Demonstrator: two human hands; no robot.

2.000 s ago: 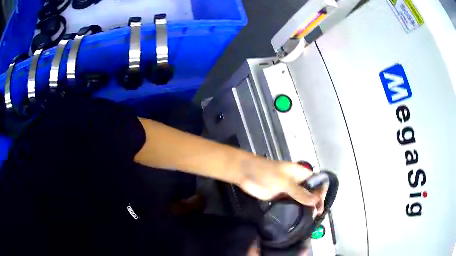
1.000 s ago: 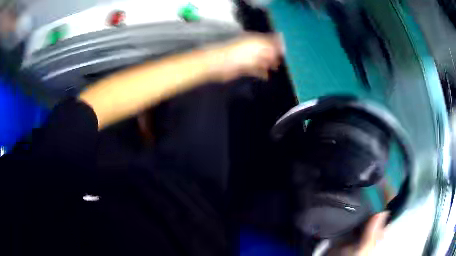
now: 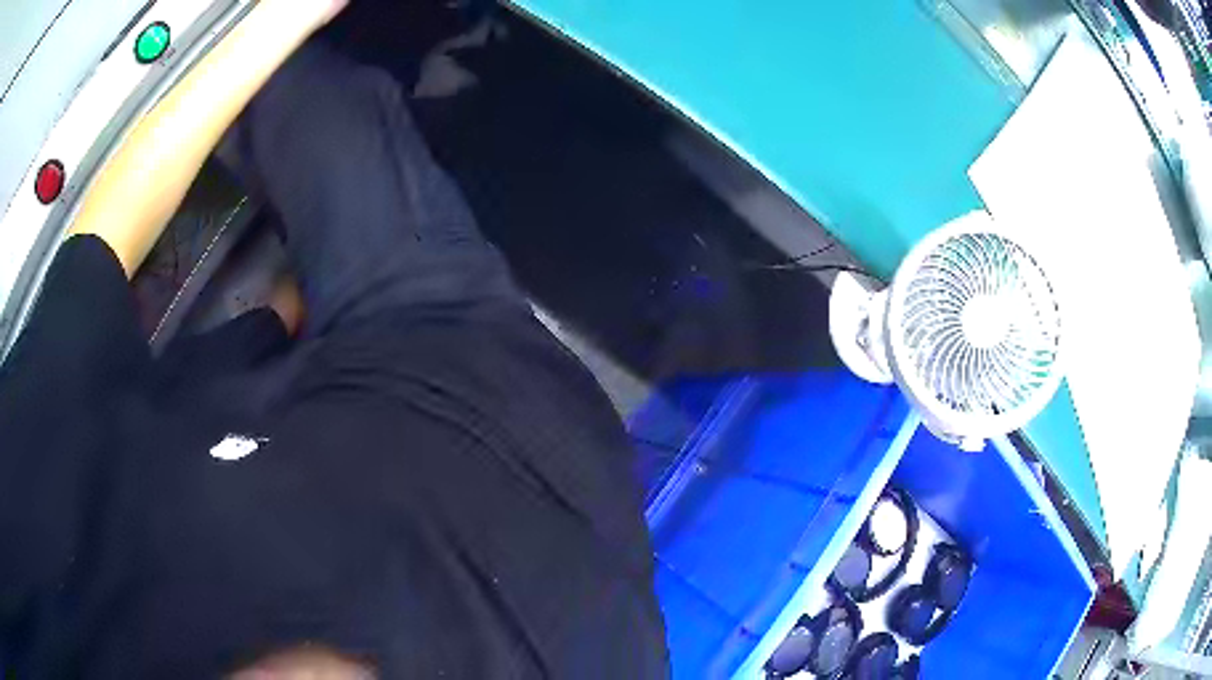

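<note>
My left hand (image 3: pixel 319 11) is at the top edge, mostly cut off. Its fingers do not show, so I cannot tell whether it holds anything. A blurred patch of skin shows at the bottom edge; my right hand cannot be made out. Several black headphones (image 3: pixel 914 611) lie on a white sheet inside a blue bin (image 3: pixel 784 465) at the lower right.
A white fan (image 3: pixel 977 330) stands at the edge of the green-topped workbench (image 3: pixel 784 120), beside a white sheet (image 3: pixel 1077 186). At the upper left, the chamber's white front panel (image 3: pixel 93 113) carries a green button (image 3: pixel 153 43) and a red button (image 3: pixel 49 182).
The view has swung from the MegaSig chamber to the workbench and a blue bin. The headphones held in my right hand one second ago are out of sight.
</note>
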